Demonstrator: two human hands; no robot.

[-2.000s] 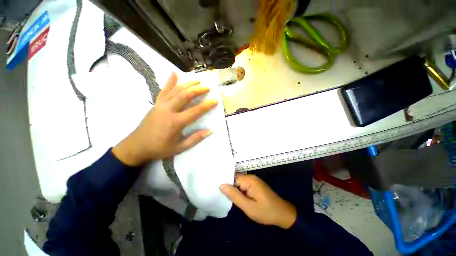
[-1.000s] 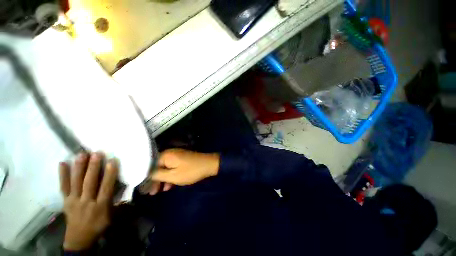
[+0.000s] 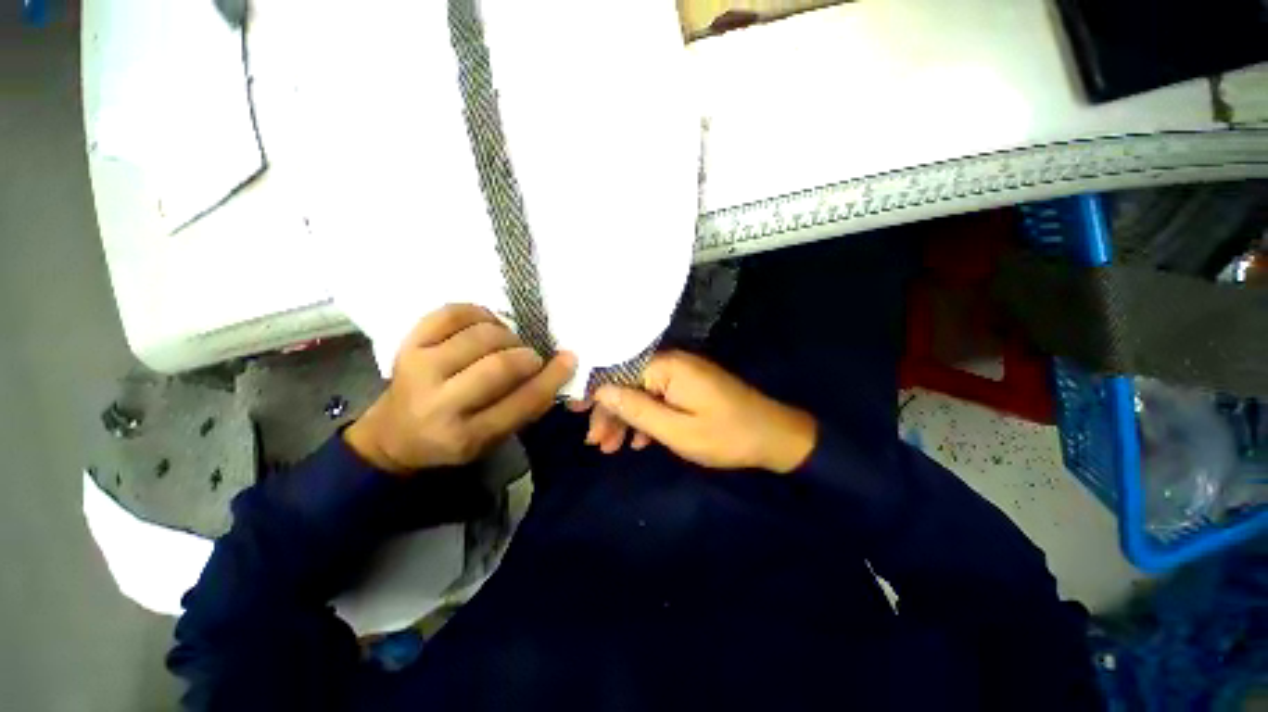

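Note:
A white panel (image 3: 598, 167) lies over the table's front edge, and its lower end hangs towards my lap. A dark grey patterned strip (image 3: 494, 167) runs down its middle to my hands. My left hand (image 3: 466, 390) pinches the panel's lower edge near the strip's end. My right hand (image 3: 702, 410) is just right of it, with thumb and fingers closed on a grey patterned strip (image 3: 626, 373) at the panel's curved lower corner. The parts under my fingertips are hidden.
The white table (image 3: 862, 125) has a printed ruler along its curved front edge. A black phone (image 3: 1168, 42) lies at the upper right. A blue basket (image 3: 1129, 473) with grey fabric and clear bags stands low at right. Grey patterned cloth (image 3: 181, 431) hangs at lower left.
The view has swung back left and lower, away from the needle area. My left hand has gone from lying flat on the panel to pinching its lower edge beside my right hand.

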